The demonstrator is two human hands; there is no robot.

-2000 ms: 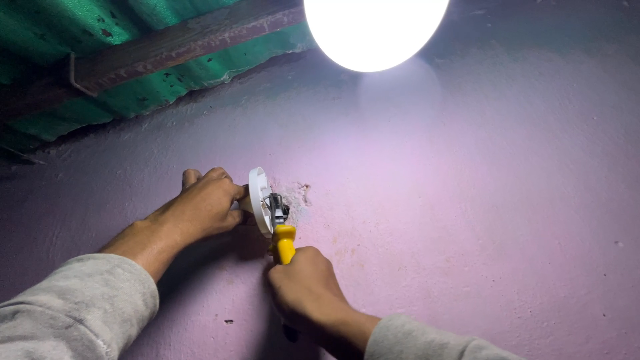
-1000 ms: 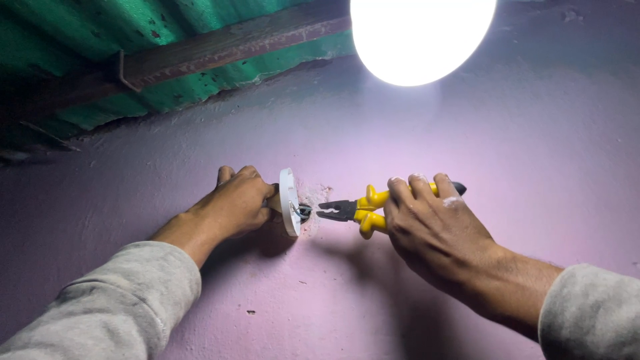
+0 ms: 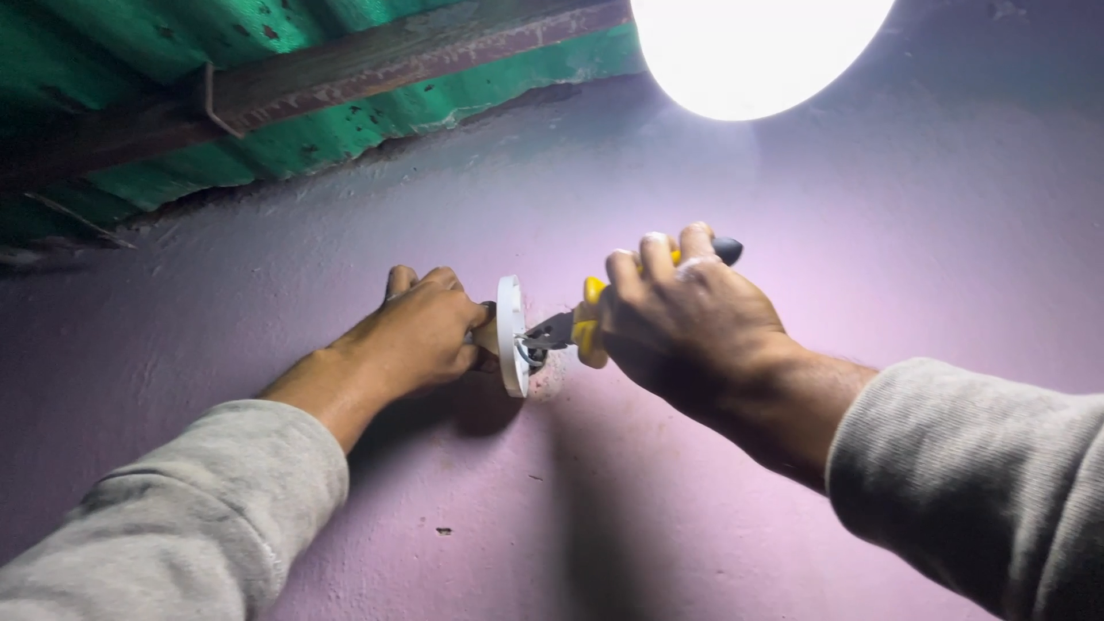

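My left hand (image 3: 423, 332) grips the socket part of a white round lamp holder (image 3: 511, 338), turned edge-on near the pink wall. My right hand (image 3: 690, 319) is closed round the yellow and black handles of combination pliers (image 3: 556, 331). The dark jaws of the pliers point left and reach the open back of the holder, at its wires (image 3: 528, 352). Whether the jaws grip a wire is too small to tell. My left fingertips are partly hidden behind the holder.
A large lit bulb (image 3: 759, 52) glows above my right hand. Green corrugated roofing (image 3: 362, 129) and a brown beam (image 3: 388, 73) cross the upper left. Behind the holder, the pink wall (image 3: 733, 517) has a rough patch of damaged plaster.
The pliers, upright below the holder two seconds ago, came round to its right side with my right hand. Since one second ago their jaws have moved left to the back of the holder.
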